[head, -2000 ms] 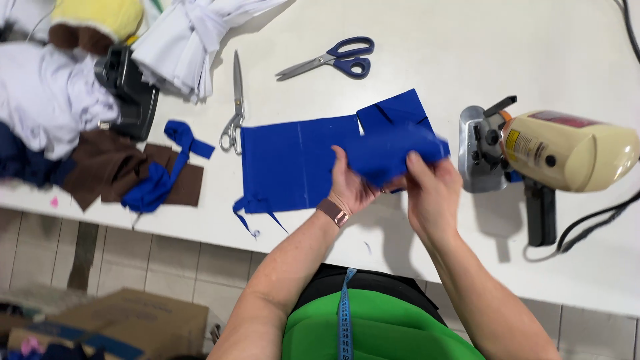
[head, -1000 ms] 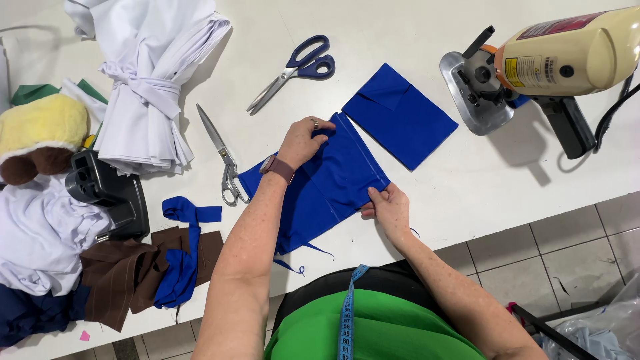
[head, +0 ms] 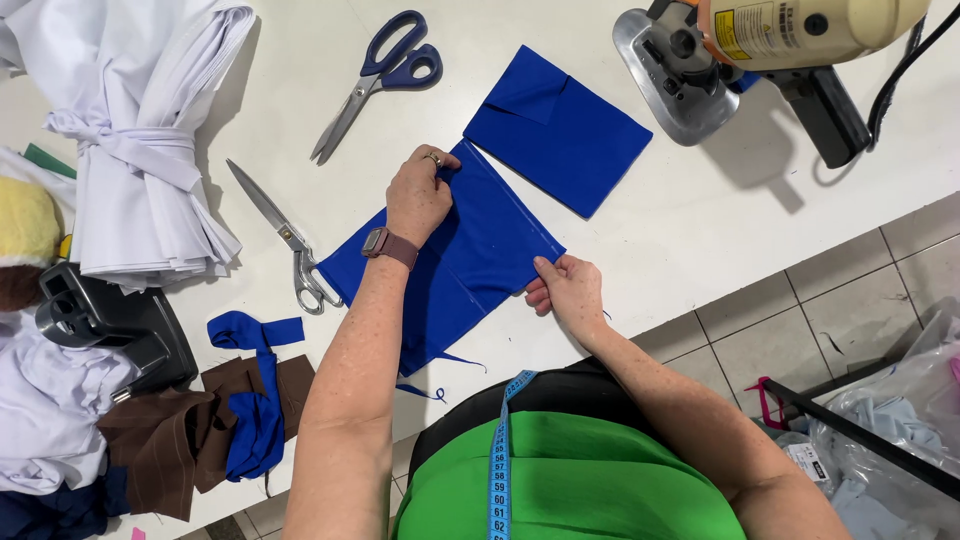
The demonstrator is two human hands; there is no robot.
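A blue fabric panel (head: 487,225) with a pale line along its right edge lies on the white table. My left hand (head: 420,191), wearing a ring and a wristwatch, rests on its upper part with curled fingers. My right hand (head: 566,289) pinches its lower right corner between thumb and fingers. Just beyond the panel's top corner lies a folded blue fabric piece (head: 577,150), one flap turned over. All-metal scissors (head: 289,236) lie left of the panel, their handles by its edge. Blue-handled scissors (head: 375,79) are farther back.
An electric cloth cutter (head: 750,60) stands at the back right, its cord trailing. On the left are a tied white fabric bundle (head: 142,150), a black tape dispenser (head: 124,322), brown scraps (head: 165,442) and blue strips (head: 255,442). The table's front edge slants beside me; a plastic bag (head: 892,420) is beyond it.
Two seconds ago both hands held a blue piece raised above the table; now they are on the lower panel, and a folded blue piece lies apart from it. The view has shifted and turned.
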